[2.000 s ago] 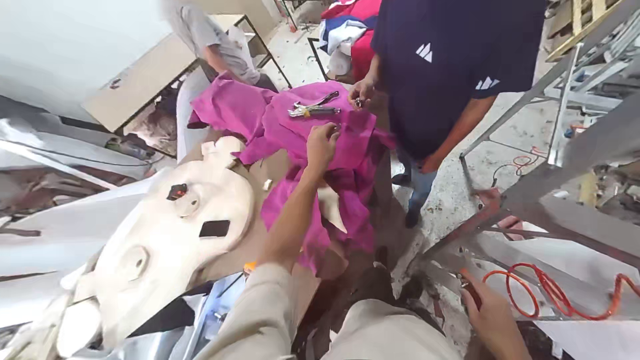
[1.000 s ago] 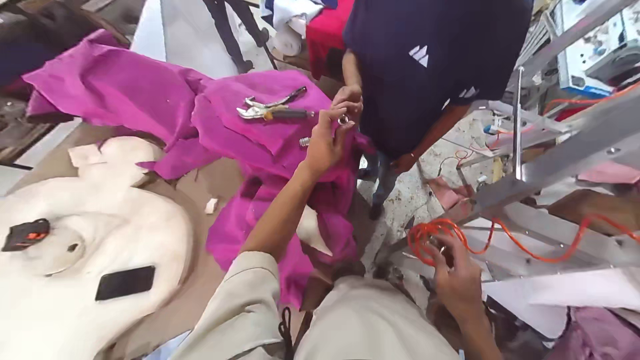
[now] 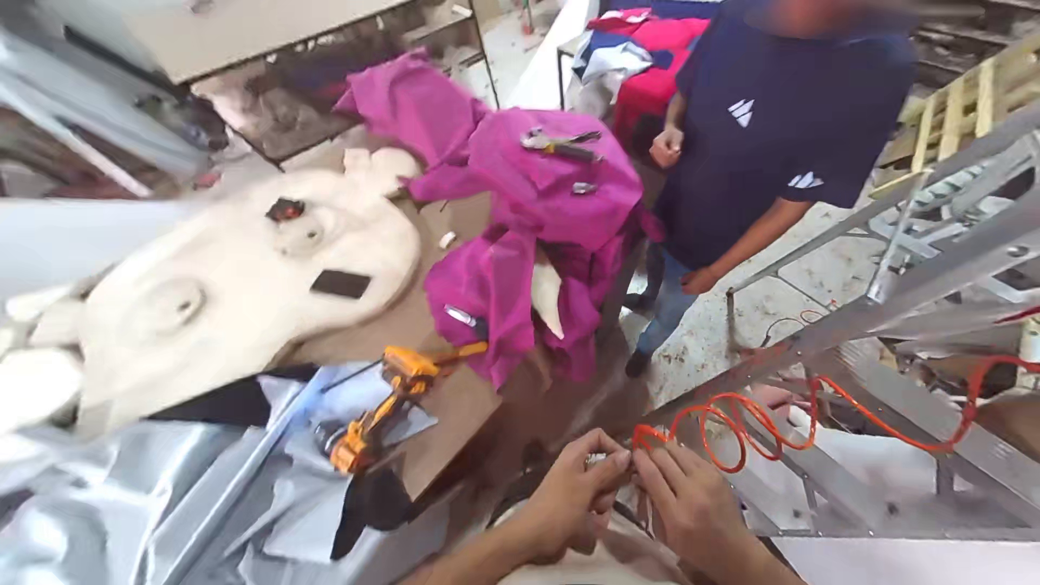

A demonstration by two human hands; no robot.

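Observation:
My left hand (image 3: 578, 492) pinches a small metal part (image 3: 595, 460), perhaps a fitting, close to the end of an orange coiled air hose (image 3: 735, 426). Against it, my right hand (image 3: 686, 496) has its fingers closed on the hose end; the fingers hide how the two pieces meet. Beyond them, magenta fabric (image 3: 561, 183) is draped over a shape on the brown table. Locking pliers (image 3: 561, 145) and a small metal piece (image 3: 583, 188) lie on the fabric. Lower on it rests a silver tool with a dark end (image 3: 465, 318).
A cream padded shape (image 3: 244, 260) bears a dark phone (image 3: 340, 283). Orange tools (image 3: 410, 370) lie near the brown table's edge (image 3: 455, 455). A person in a dark shirt (image 3: 788, 106) stands beyond the table. An aluminium ladder (image 3: 918, 284) slants along the right, with hose across it.
My left hand has left the pliers area beside the other person's hand and come down to my right hand. The hose end is now between my hands. The view has shifted.

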